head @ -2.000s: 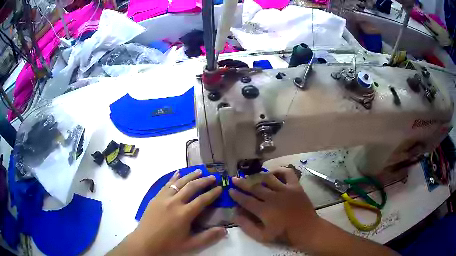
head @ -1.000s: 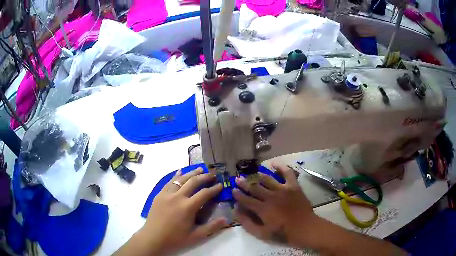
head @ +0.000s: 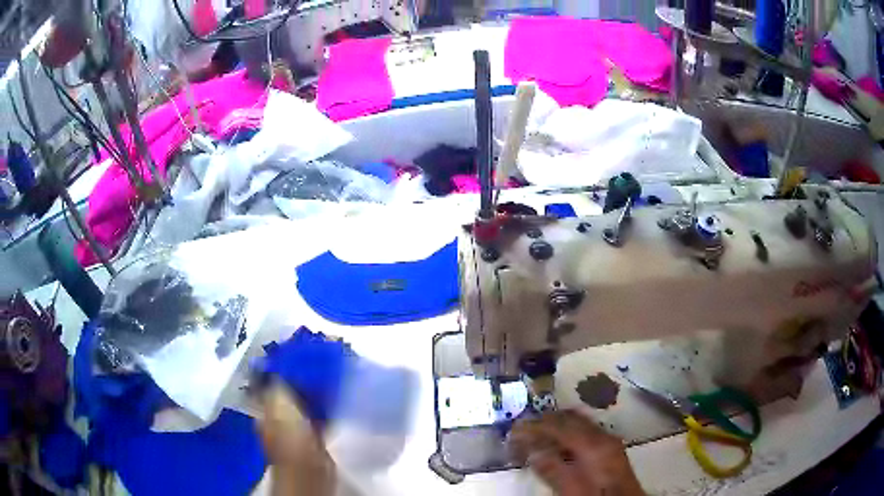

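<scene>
My left hand (head: 293, 444) is blurred, left of the machine, holding a blurred royal-blue fabric piece (head: 312, 376) above the table. That piece partly covers the dark labels (head: 308, 339). My right hand (head: 574, 453) rests bare beside the needle plate (head: 480, 399), its fingers slightly bent, with nothing visible in it. The plate is uncovered under the cream-white sewing machine head (head: 620, 291). A stack of blue crescents (head: 383, 291) with a dark label on top lies behind, at the head's left. More blue pieces (head: 199, 455) lie at the lower left.
Scissors (head: 722, 431) with green and yellow handles lie right of my right hand. A clear plastic bag with dark contents (head: 160, 315) sits on a white sheet at the left. Crumpled plastic (head: 611, 140) and pink stacks (head: 557, 60) are at the back.
The blue piece has left the needle area, and my left hand has moved left with it. My right hand has drawn slightly right, off the fabric. The view has tilted up and shifted left.
</scene>
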